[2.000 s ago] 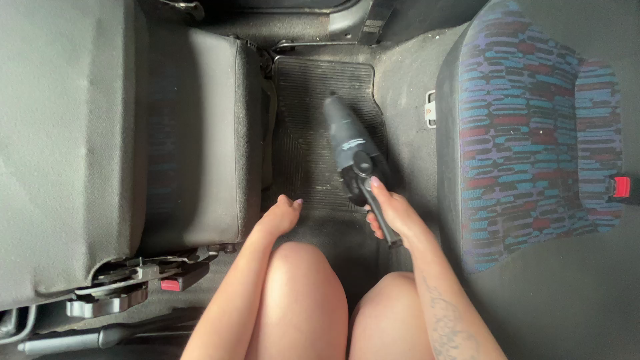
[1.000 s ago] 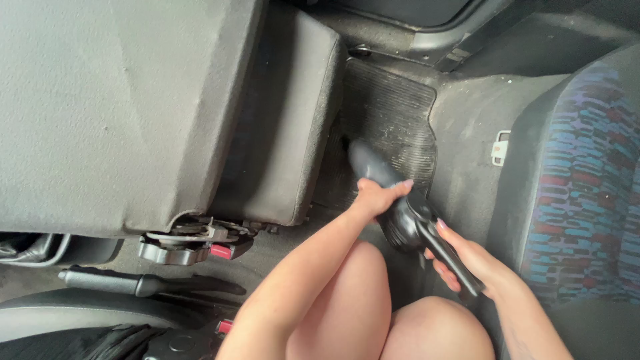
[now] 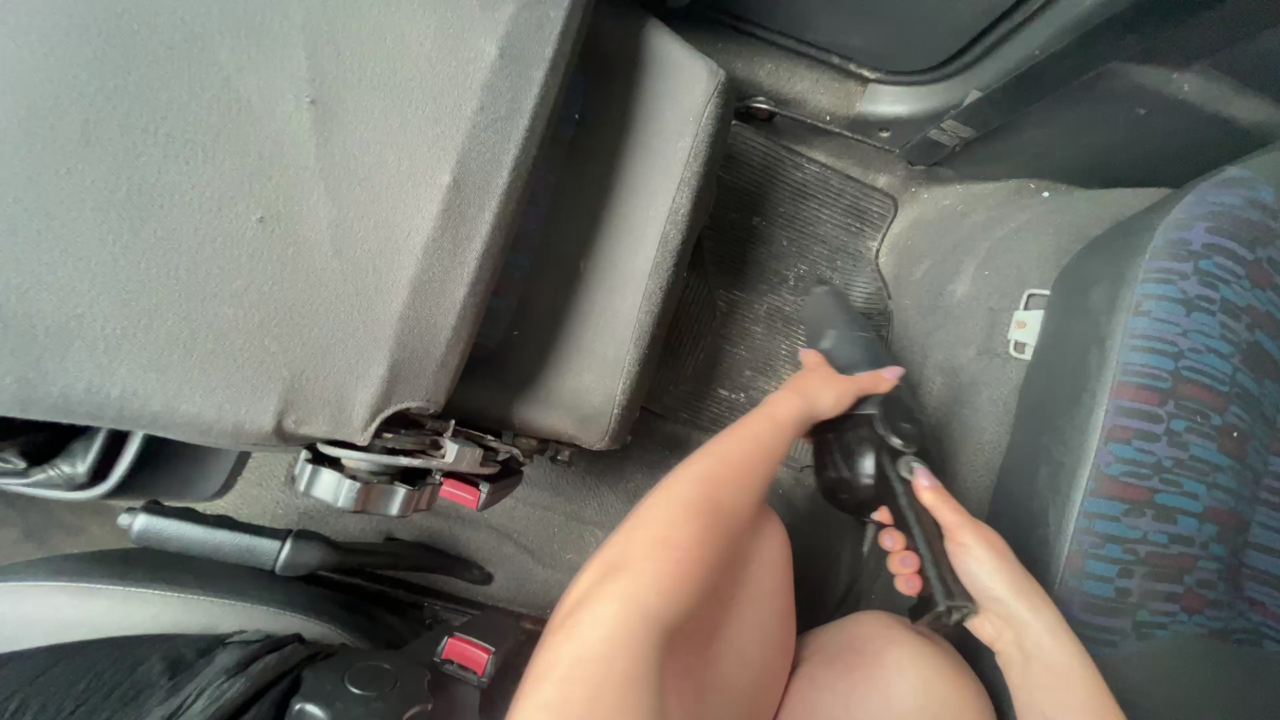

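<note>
A black handheld vacuum cleaner (image 3: 850, 460) slants across the footwell, its nozzle end over a ribbed rubber floor mat (image 3: 800, 220). My right hand (image 3: 940, 540) is closed round its handle, the thumb on top near a button. Across the front part of the body lies my left hand (image 3: 835, 388), gripping it with the thumb and fingers on either side. Pale crumbs and dust lie on the mat. Whether the nozzle touches the mat I cannot tell.
A grey car seat (image 3: 600, 250) borders the mat on the left, with a round adjuster knob (image 3: 370, 485) and a red buckle (image 3: 475, 490). A handbrake lever (image 3: 210, 535) is at lower left. The patterned seat (image 3: 1180, 420) stands right, near a metal floor bracket (image 3: 1025, 325). A door sill (image 3: 900, 105) runs behind.
My left hand, apart from the vacuum two seconds ago, has taken hold of its front part and still grips it. My right hand has kept the handle. The view has shifted and turned.
</note>
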